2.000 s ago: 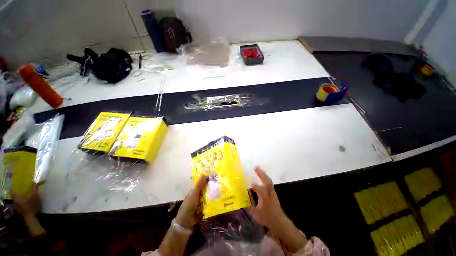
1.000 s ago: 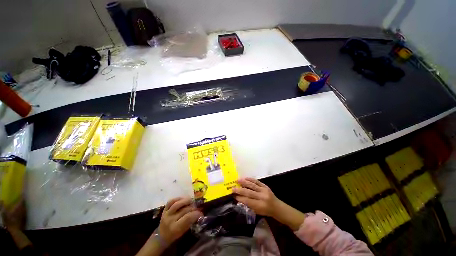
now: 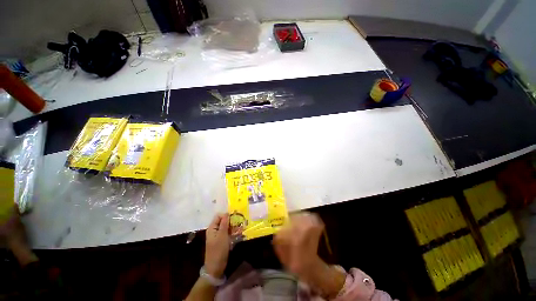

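Observation:
A yellow product box [image 3: 257, 203] with a black top edge lies face up at the white bench's front edge. My left hand [image 3: 218, 242] holds its lower left corner, fingers at the side. My right hand [image 3: 301, 241] is blurred at the lower right corner; whether it grips anything cannot be told. The clear film that hung below the box is hardly visible now. Two bagged yellow boxes, one at the left [image 3: 97, 143] and one beside it [image 3: 144, 151], lie on the bench with loose clear film [image 3: 120, 203] spread in front.
A co-worker's hand [image 3: 14, 235] and yellow box [image 3: 6, 191] are at far left, near whitish bags [image 3: 30, 164]. A tape dispenser [image 3: 389, 92] stands right, a red-filled tray [image 3: 288, 37] at back. Cartons of yellow boxes [image 3: 449, 241] sit low at right.
The box has been turned flat and squared to face me, and the film below it has gone from view. My right hand has moved off its edge and blurred. The view has shifted slightly.

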